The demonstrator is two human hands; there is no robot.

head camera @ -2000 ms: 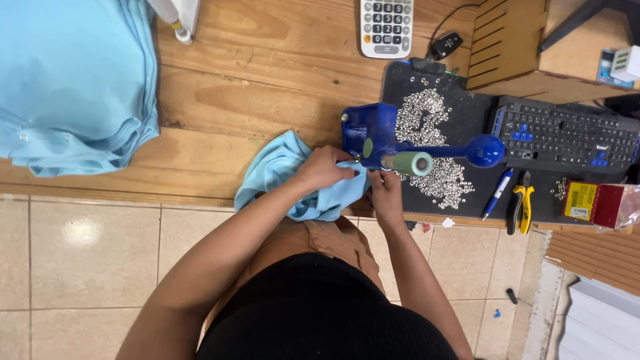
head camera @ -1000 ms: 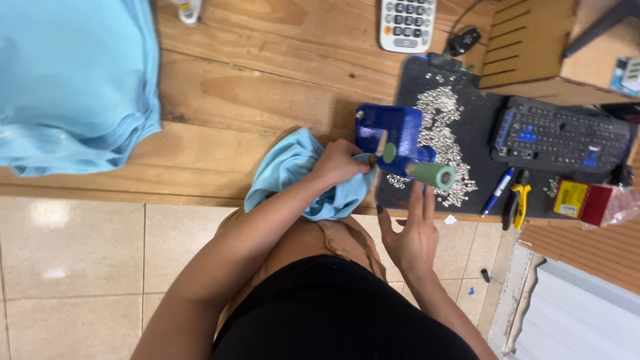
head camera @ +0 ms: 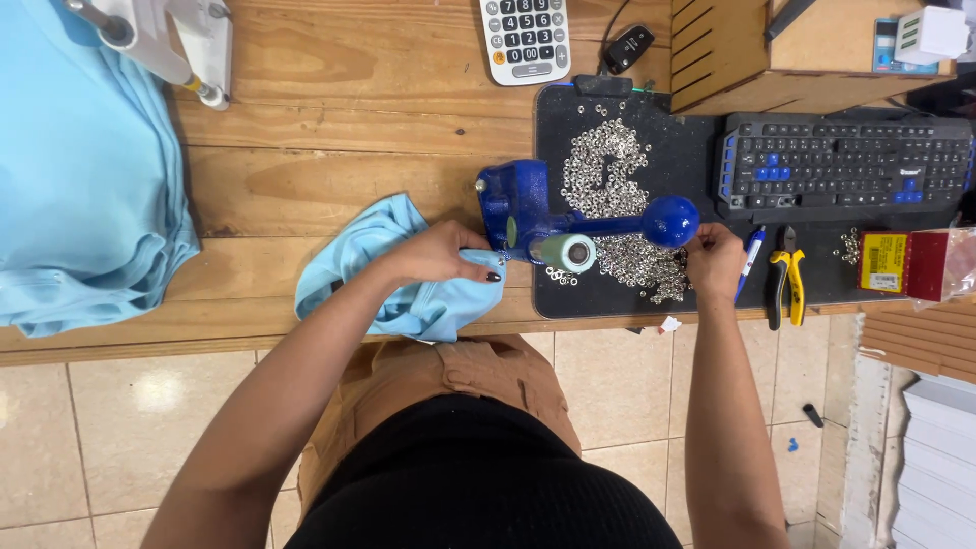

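A blue hand-lever eyelet press (head camera: 515,191) stands at the front of the wooden table, its ball-ended lever reaching to the right. My left hand (head camera: 446,255) grips a light blue cloth piece (head camera: 450,305) and holds its edge against the press. By the blue ball, at the right edge of the heap of silver metal eyelets (head camera: 610,168), is my right hand (head camera: 715,255), its fingers bent together; whether it pinches an eyelet is hidden. The eyelets lie loose on a black mat (head camera: 671,152). A few larger rings (head camera: 560,276) lie close to the press.
Folded light blue garments (head camera: 91,191) and a white tool (head camera: 183,46) are at left. A calculator (head camera: 530,38) and car key (head camera: 629,49) lie behind. At right are a keyboard (head camera: 839,168), pen (head camera: 751,263), yellow-black pliers (head camera: 789,282), red box (head camera: 923,263) and wooden organizer (head camera: 801,76).
My right hand has moved from the table's front edge beside the press to the right side of the eyelet heap. My left hand stays with the cloth at the press.
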